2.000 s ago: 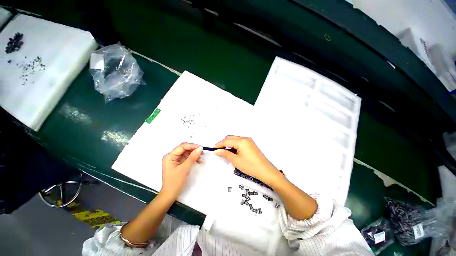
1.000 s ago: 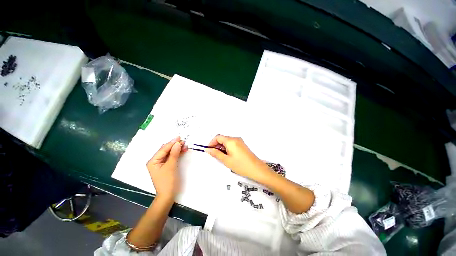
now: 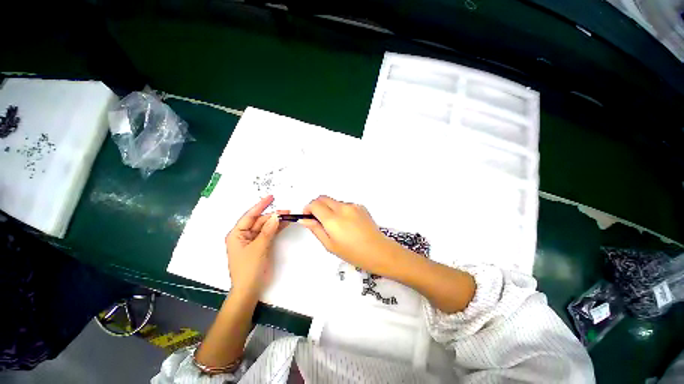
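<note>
My right hand [image 3: 341,229] holds black tweezers [image 3: 297,217] over the white pad [image 3: 217,247]; the tips reach my left fingertips and look closed. My left hand [image 3: 251,244] has thumb and fingertips together at the tips; a part between them is too small to make out. Tiny grey specks [image 3: 267,182] lie on the pad beyond my left hand. Small dark parts [image 3: 407,240] are heaped under my right forearm, partly hidden by it. Separate dark parts [image 3: 373,289] lie spread nearer my body.
A white compartment tray [image 3: 491,112] extends beyond and right of my right arm. A crumpled clear bag [image 3: 150,133] lies left of the pad. Another white pad [image 3: 64,150] with dark parts and specks is at far left. Bags of dark parts [image 3: 637,279] lie at far right.
The tweezers have gone from spread arms, apart from my left hand, to one closed dark line meeting my left fingertips. The camera view has shifted slightly.
</note>
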